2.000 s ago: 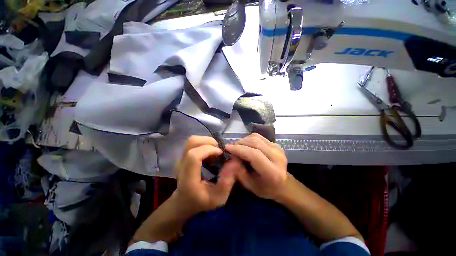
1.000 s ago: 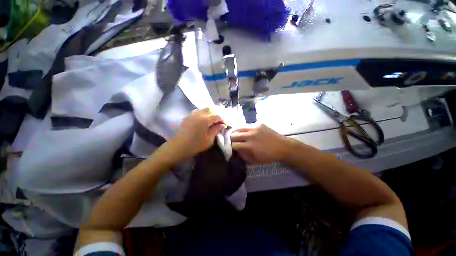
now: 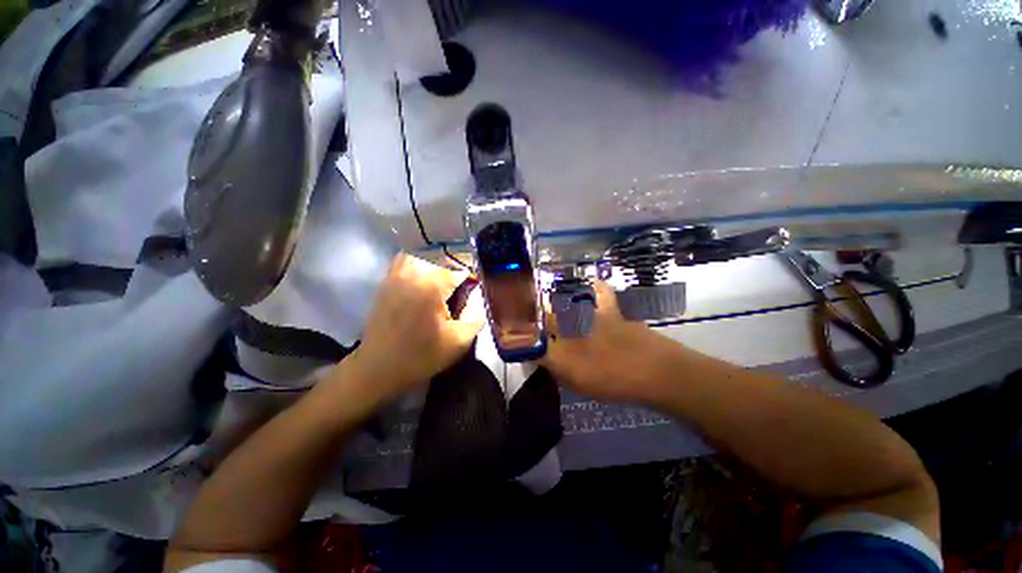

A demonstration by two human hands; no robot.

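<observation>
A dark grey garment panel (image 3: 476,431) with a white strip along its middle hangs from my hands over the table's front edge. My left hand (image 3: 415,313) grips its upper left side beside the needle area. My right hand (image 3: 605,353) is at its upper right side, with the fingertips partly hidden behind the machine's parts. The sewing machine (image 3: 605,134) leans over both hands. Its shiny metal take-up lever guard (image 3: 510,274) covers the spot between the hands, so needle and presser foot cannot be made out.
A grey machine lamp (image 3: 252,185) stands left of the head. Pale cloth with dark pieces (image 3: 101,336) is heaped at the left. Fabric shears (image 3: 857,325) lie at the right, near the ruled table edge (image 3: 717,403). A purple fluffy cover (image 3: 695,34) is on the machine.
The hands have gone from the table's front edge to beneath the machine head with the dark piece. The view has moved closer over the head, and the lamp and guard look larger.
</observation>
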